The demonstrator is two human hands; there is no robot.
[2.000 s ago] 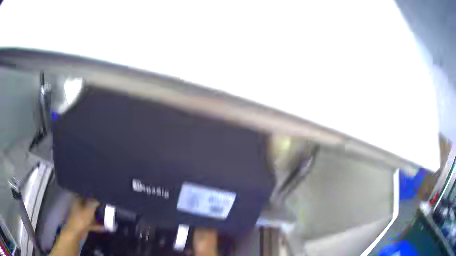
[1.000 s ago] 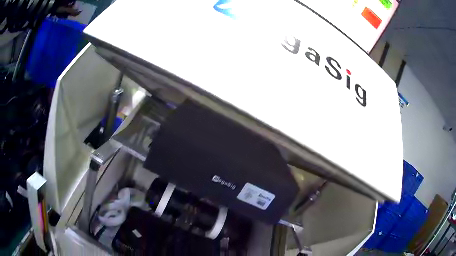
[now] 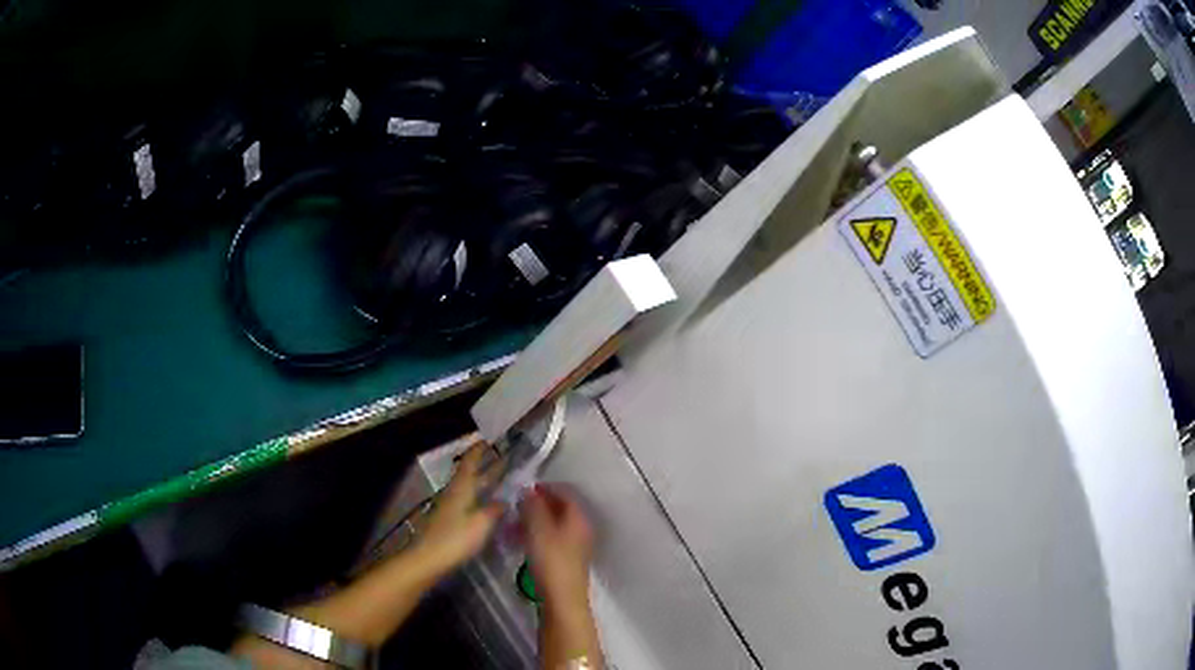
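The white MegaSig test box (image 3: 786,432) fills the right side, its lid lowered, with a blue M logo and a yellow warning label (image 3: 921,262). My left hand (image 3: 461,513), with a silvery band at the wrist, is at the box's front left corner below the white side post (image 3: 577,343). My right hand (image 3: 560,530) is close beside it, fingers bent and blurred. A pale, blurred patch lies between the fingertips; I cannot tell what it is or whether either hand holds it. A green button (image 3: 528,580) shows beside my right hand.
Several black headphones (image 3: 406,249) with white stickers lie on the green-matted bench (image 3: 157,432) at the left, its taped edge running towards the box. A black smartphone (image 3: 42,393) lies at the far left. A blue bin (image 3: 813,46) is at the top.
The view has swung left from the open box to the bench side. The lid has come down over the fixture. My hands, inside the box two seconds ago, are now outside its front corner.
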